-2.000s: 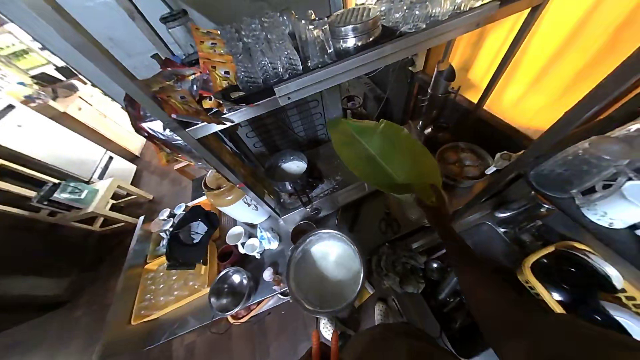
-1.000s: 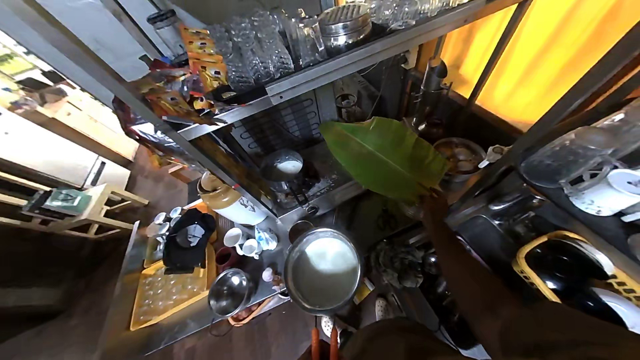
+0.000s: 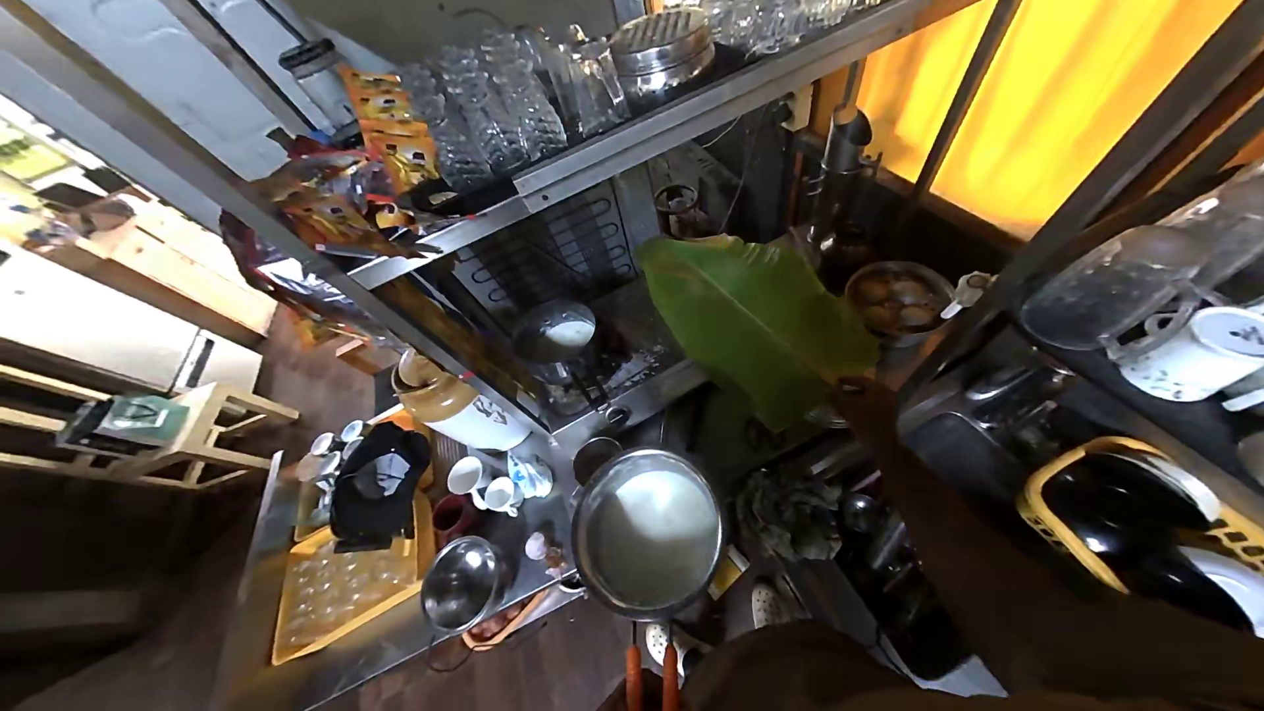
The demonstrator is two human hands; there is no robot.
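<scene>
A broad green banana leaf piece is pinched at its lower right edge by my right hand, whose arm comes in from the lower right. The leaf spreads in front of the stove area, left of a bowl of round brown items. At lower centre, a round metal pan holds whitish liquid. Its two orange-covered handles point down to the bottom edge. A small dark patch beside them may be my left hand, but its grip is not visible.
A metal shelf with glasses crosses above. At left, a steel counter bears a yellow tray, white cups and a metal bowl. A small pan sits behind; black dishes are at right.
The leaf has turned in my right hand and shows a broader face, its blade hanging lower than before. The pan with liquid stays at the lower centre.
</scene>
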